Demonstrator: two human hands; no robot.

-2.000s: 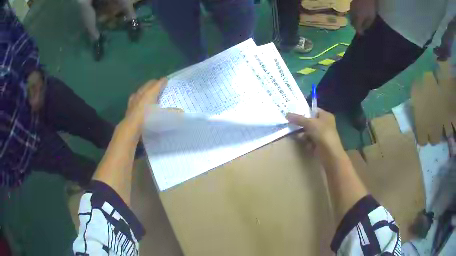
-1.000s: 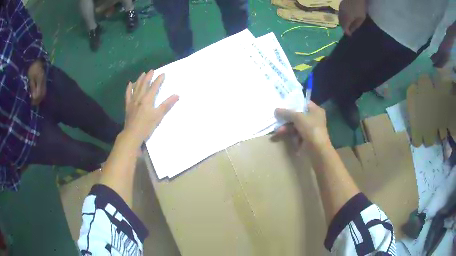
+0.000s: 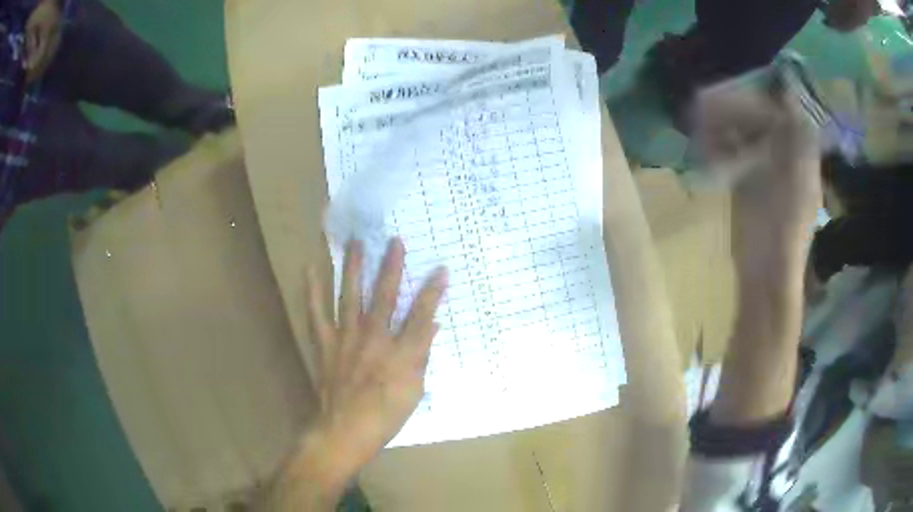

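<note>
Several stacked sign-in sheets (image 3: 521, 290) with printed grids lie on the large brown carton (image 3: 270, 60), their headings toward the top of the view. The top sheet is lifted or curled in a band near its upper left. My left hand (image 3: 375, 340) lies on the lower left of the sheets, fingers spread, holding nothing. My right hand (image 3: 751, 125) is raised to the upper right, off the paper, and blurred. Something thin with a dark edge shows by its fingers; I cannot tell what it is or whether the hand grips it. The pen cannot be made out.
A brown cardboard flap (image 3: 190, 330) extends left of the carton. More brown cardboard (image 3: 701, 260) is at the right, beyond the carton's edge. A person's legs and hand (image 3: 42, 40) are at the upper left. Dark, blurred shapes are at the right. Green floor shows around.
The sheets have gone from being held tilted to lying upright in view on the carton. My right hand has let go of them and moved up and right. My left hand has moved lower on them.
</note>
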